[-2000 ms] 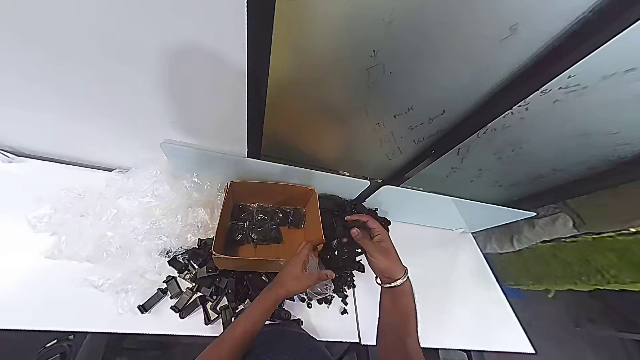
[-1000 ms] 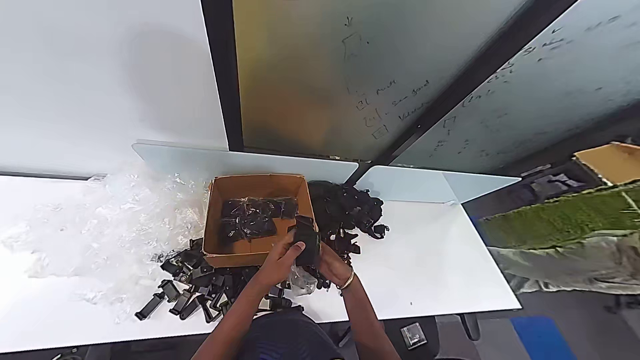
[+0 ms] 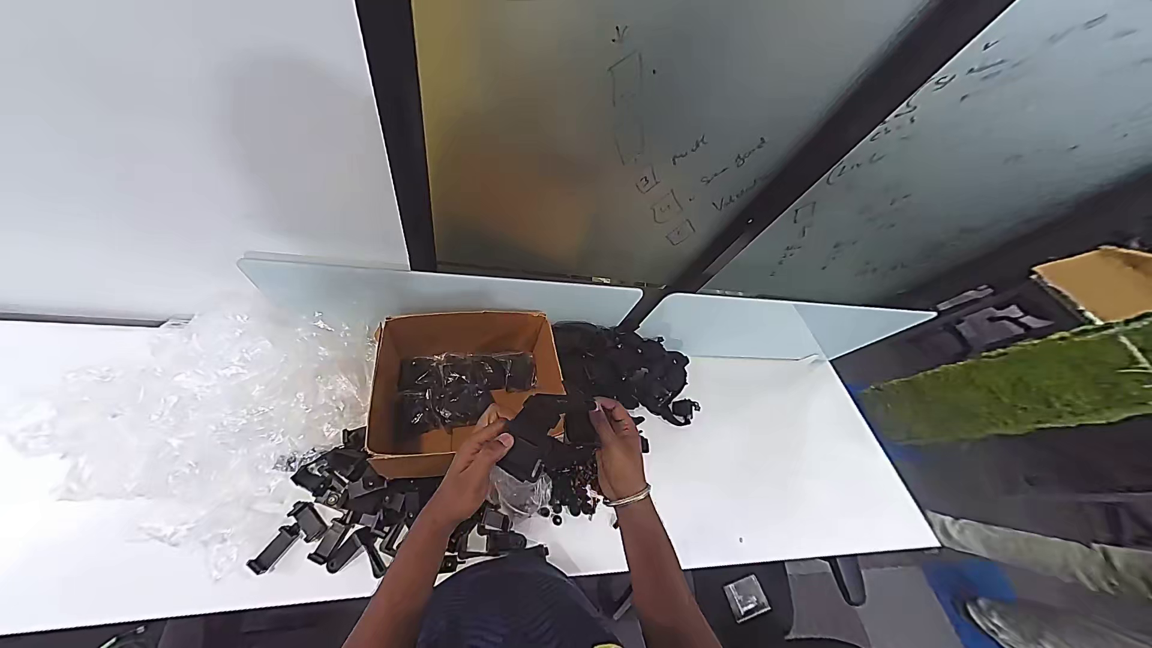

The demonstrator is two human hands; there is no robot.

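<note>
My left hand [image 3: 479, 461] grips a black item [image 3: 531, 436], which looks like a strap or mount with a flat pad; its exact kind is unclear. My right hand [image 3: 619, 447], with a bangle at the wrist, pinches the other end of it. Both hands are over the near right corner of an open cardboard box [image 3: 417, 464]. Inside the box lie black items in clear plastic wrap [image 3: 459, 382]. A clear plastic bag [image 3: 522, 493] lies just below the held item.
Clear plastic bags [image 3: 207, 414] are heaped on the white table [image 3: 774, 477] at left. Black clamp-like parts [image 3: 346, 517] lie before the box, black straps [image 3: 630, 364] behind at right. A low glass divider [image 3: 504, 292] runs along the back. Green turf [image 3: 1017, 382] is off to the right.
Two seconds ago my hands were apart, the right by the strap pile and the left near the plastic bag. They have since come together on a black item, which now spans between them.
</note>
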